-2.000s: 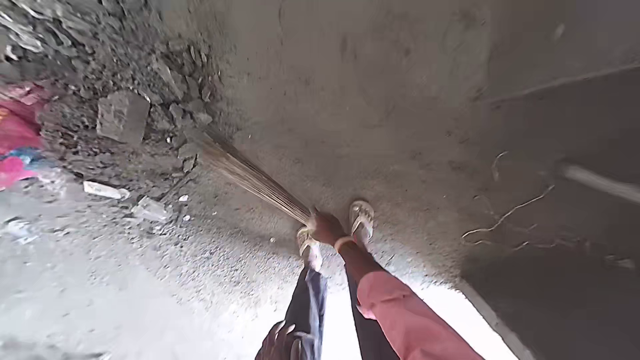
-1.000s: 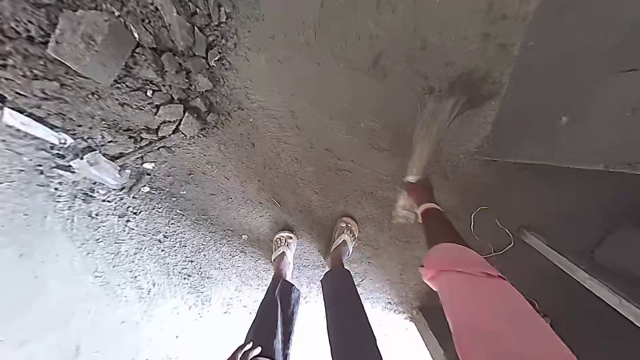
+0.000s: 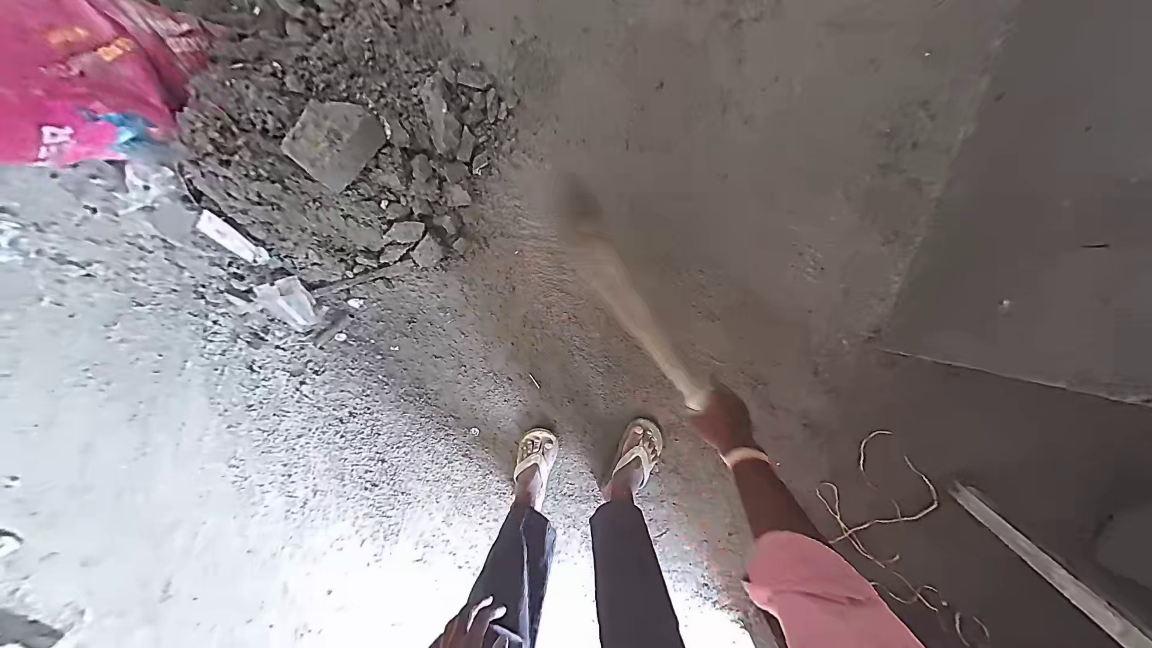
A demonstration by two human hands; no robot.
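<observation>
My right hand [image 3: 723,419] is closed around the bound handle end of a broom of thin sticks [image 3: 634,315]. Motion blurs the broom, which slants up and left over the dusty floor, its tip between the rubble heap and the floor at right. Low in the view, my left hand [image 3: 477,625] is partly cut off by the frame edge, beside my left trouser leg; its fingers look apart and nothing shows in them. The rubble heap [image 3: 360,216] of broken grey chunks and loose dirt lies at the upper left, with a larger block [image 3: 334,144] on it.
A pink sack [image 3: 85,81] lies at the upper left, near white scraps [image 3: 288,302]. Loose string [image 3: 886,522] and a long narrow strip [image 3: 1044,562] lie at the lower right. A raised or separate slab edge [image 3: 1008,371] runs at the right. My sandalled feet stand at centre.
My right hand has swung the broom leftward from the right side, where it was one second ago, toward the rubble. My left hand stays low beside my leg.
</observation>
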